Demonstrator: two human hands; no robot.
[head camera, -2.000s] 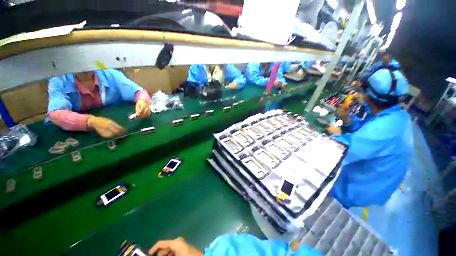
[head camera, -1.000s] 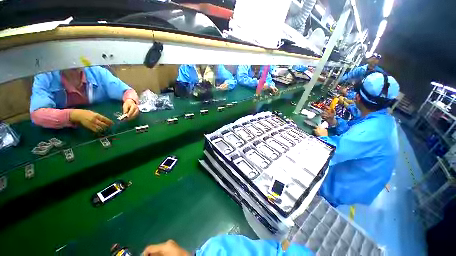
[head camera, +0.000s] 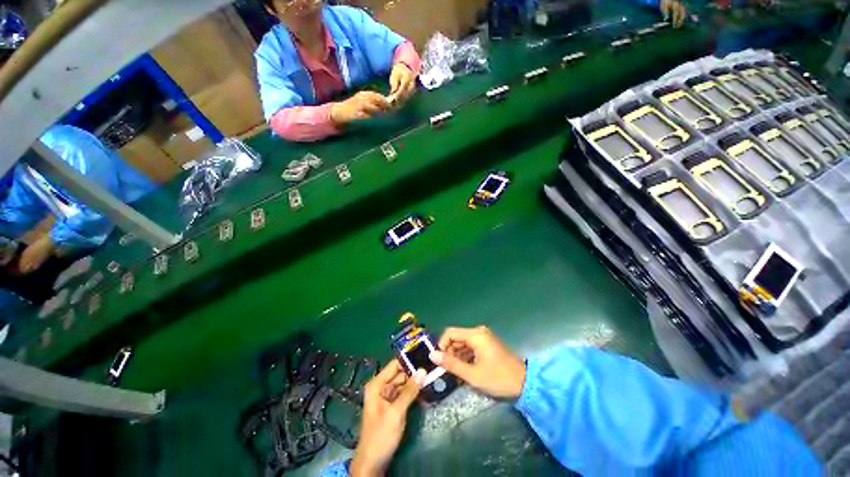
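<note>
A small display assembly with a white-bordered screen, black lower end and orange flex end is held between both hands above the green bench. My left hand grips its lower left edge. My right hand grips its right side, with the thumb on the screen. The hands partly hide the unit. Black open frames lie in a loose pile to the left of my left hand.
Display units lie on the green conveyor. Stacked blister trays with gold-rimmed housings and one loose display stand at right. Small metal parts line the far belt edge. A person in blue works opposite, near plastic bags. A grey bar crosses the left.
The view has swung left and down. Both hands now show, holding the display unit; earlier only one hand showed at the bottom edge. The black frame pile has come into view.
</note>
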